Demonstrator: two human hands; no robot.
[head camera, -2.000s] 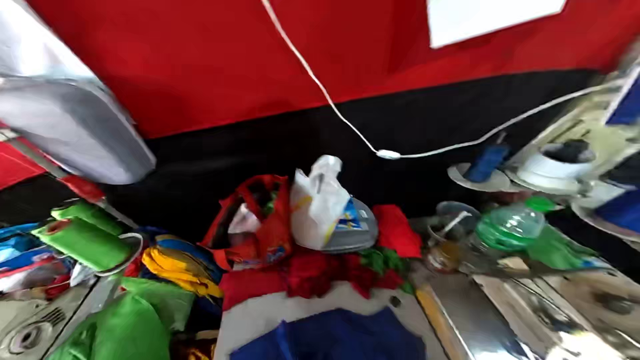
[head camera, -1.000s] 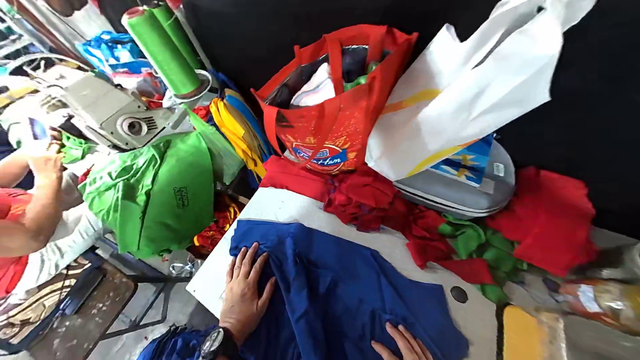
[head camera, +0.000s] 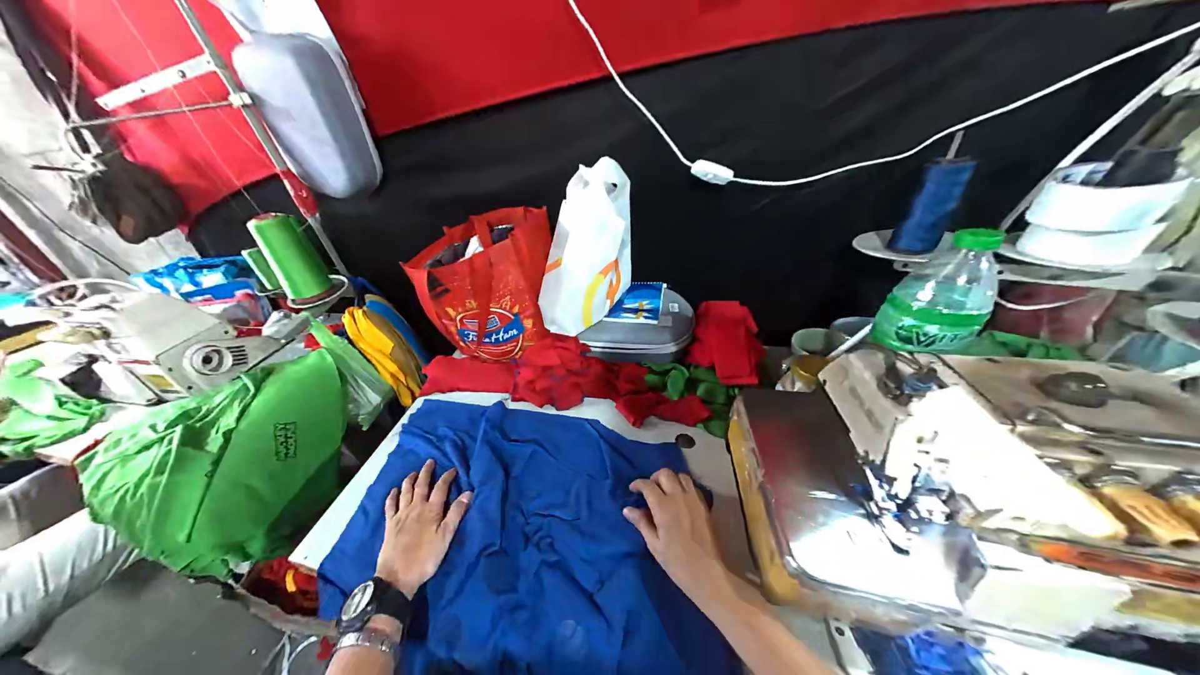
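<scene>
A piece of dark blue fabric (head camera: 553, 525) lies creased over a pale tabletop (head camera: 342, 525). On its left part my left hand (head camera: 420, 530) rests palm down, fingers spread, a wristwatch on the wrist. Nearer the right edge of the cloth, my right hand (head camera: 677, 527) lies on it with bent fingers. Neither hand visibly grips the fabric. Beyond the cloth's far edge are scraps of red fabric (head camera: 553, 375) and a few green scraps (head camera: 712, 394).
Behind the scraps stand a red bag (head camera: 487, 291), a white plastic bag (head camera: 591, 253) and a grey case (head camera: 647, 328). To the right is a sewing machine (head camera: 806, 487) with a green-capped bottle (head camera: 942, 300) behind. Green fabric (head camera: 225, 459) hangs by another machine (head camera: 202, 347) at left.
One second ago both hands were on the blue fabric too; now it reaches farther across the tabletop on the near side. The view has shifted strongly. A person visible at left then is out of view.
</scene>
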